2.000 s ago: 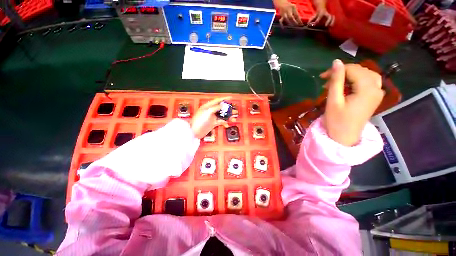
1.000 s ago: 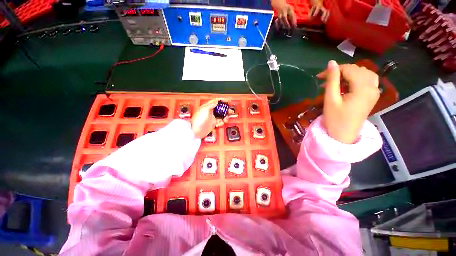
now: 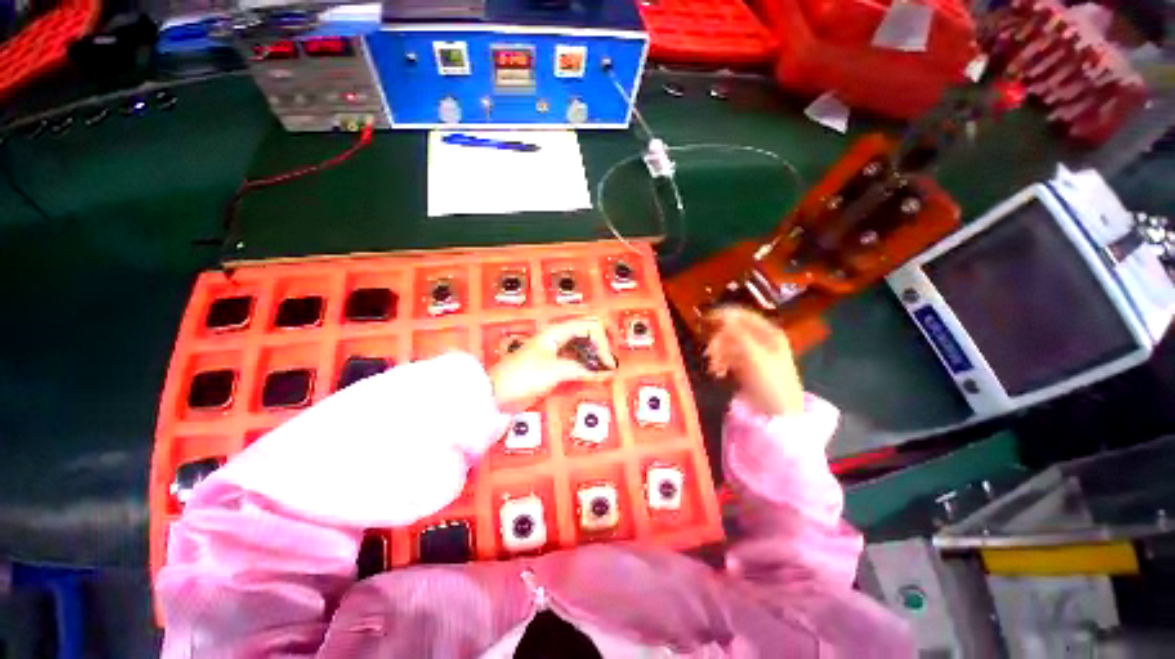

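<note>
The red-orange parts tray holds dark-faced units such as this one on its left and pale-backed units such as this one on its right. My left hand is over the second row, its fingertips closed on a small dark unit at a pocket there. My right hand is blurred, fingers bent, at the near-left end of the orange-brown fixture. Whether it holds anything cannot be told. The fixture's clamp lever is raised, its red grip at the far right end.
A blue controller box and grey power supply stand at the back. A paper sheet with a blue pen, and a looped clear tube, lie before them. A white-framed display is right; a clear box with a yellow strip is lower right.
My right hand has left the clamp lever and moved down and left to the fixture's near end. My left hand has moved from the top row to the dark unit's pocket. The view has shifted.
</note>
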